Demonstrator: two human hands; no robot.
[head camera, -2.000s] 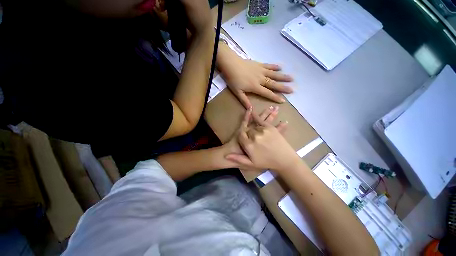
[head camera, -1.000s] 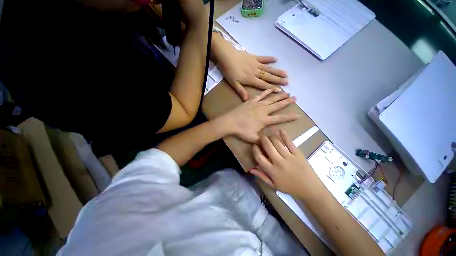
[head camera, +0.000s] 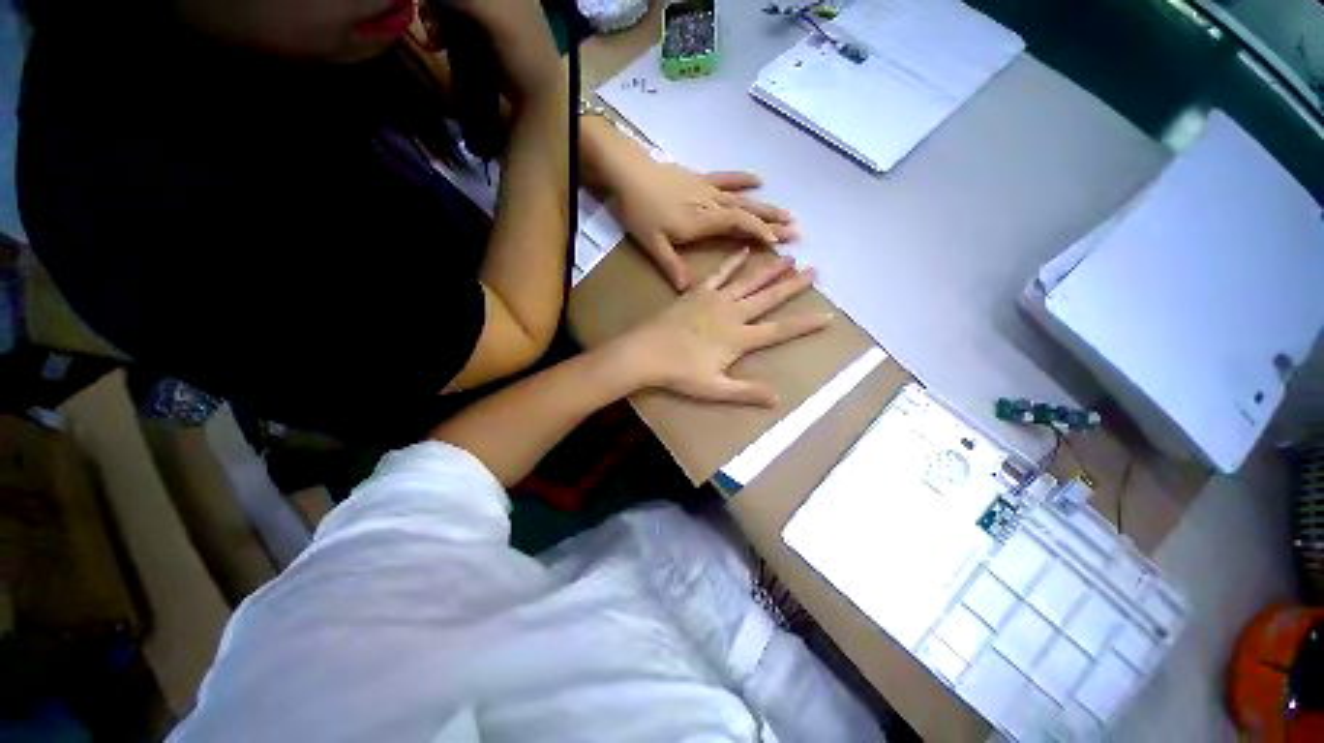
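Note:
My left hand (head camera: 709, 337) lies palm down on the brown cardboard (head camera: 683, 421), fingers spread and empty. My right hand is not in view. An open white plastic housing (head camera: 857, 508) lies on the cardboard at the lower right, with ribbed compartments and a round hole pattern. A small green board (head camera: 999, 515) sits inside the housing. A green circuit board strip (head camera: 1047, 415) lies beyond the housing's edge, with thin wires between it and the housing.
A neighbour's hand (head camera: 694, 211) rests flat just beyond mine. Stacked white housings stand at the right (head camera: 1183, 290) and at the back (head camera: 889, 87). A green box of small parts (head camera: 690, 41) is at the top. An orange dish (head camera: 1281, 675) is at the lower right.
My right hand moved from beside my left hand out of the picture, uncovering the housing. My left hand, clasped with the right at first, now lies flat. The view has shifted slightly.

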